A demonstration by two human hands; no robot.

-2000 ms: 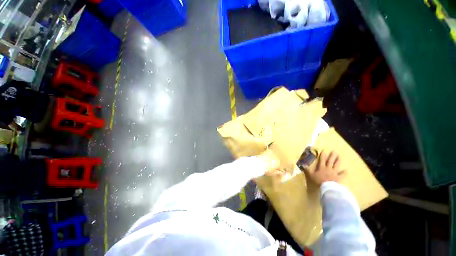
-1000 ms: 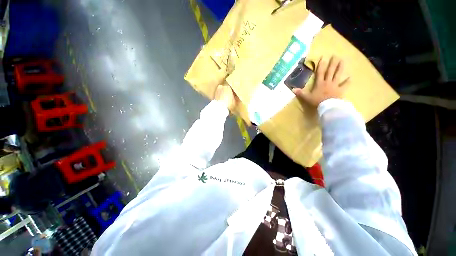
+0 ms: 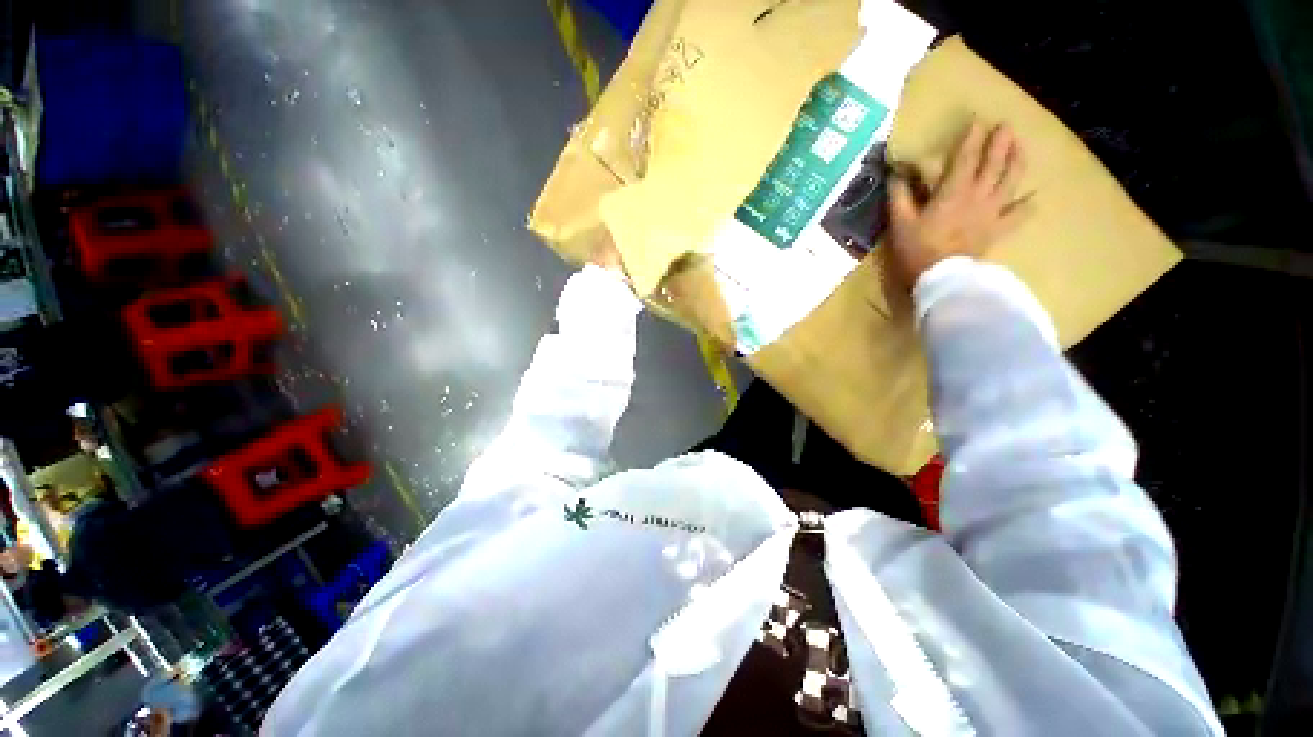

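A bundle wrapped in torn brown kraft paper (image 3: 1037, 274) lies in front of me. Through the tear shows a white-and-green printed box blank (image 3: 809, 161) with a black device picture. My right hand (image 3: 956, 202) lies flat with spread fingers on the paper, at the right edge of the tear. My left hand (image 3: 611, 265) is at the bundle's left edge, mostly hidden by the sleeve and the torn flap, so its fingers cannot be made out.
Red plastic stools (image 3: 202, 334) stand on the left, with a blue stool (image 3: 346, 583) below them. A blue crate (image 3: 113, 112) is at the upper left. Yellow tape (image 3: 576, 52) runs along the grey floor (image 3: 389, 216). A person's checked clothing (image 3: 259, 677) shows at the lower left.
The view has moved closer over the bundle. The paper flap is pulled further left, and more of the green-and-white blank shows. My right hand has stayed on the right part of the paper.
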